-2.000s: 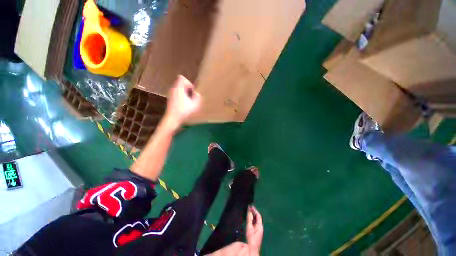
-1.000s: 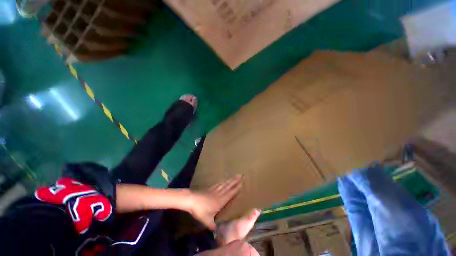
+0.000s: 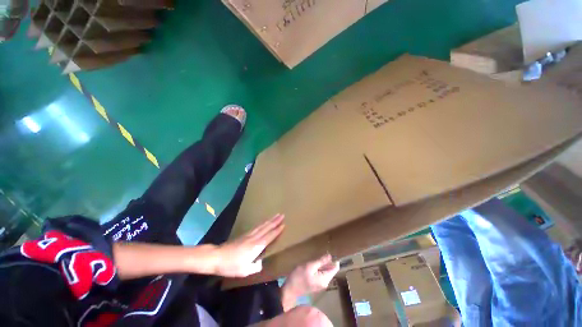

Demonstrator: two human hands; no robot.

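A large flat brown carton (image 3: 319,185) with printed marks and a slit slants across the middle and right. Its two layers stand slightly apart along the lower edge. My left hand (image 3: 246,254) lies flat on the upper layer near its left end, fingers extended; its thumb is not clearly seen. My right hand (image 3: 313,276) is beside it, to the right, fingers curled on the carton's lower edge.
Another printed carton sheet (image 3: 300,22) is at the top. Carton dividers (image 3: 96,32) stand at top left. Labelled cartons (image 3: 411,290) are at bottom right, beside a person's blue-jeans legs (image 3: 504,262). Yellow-black tape marks the green floor.
My left hand has left the open carton near the tape dispenser and now rests on the flat carton. My right hand has come to its edge. The dispenser is out of view; the carton's layers have parted slightly.
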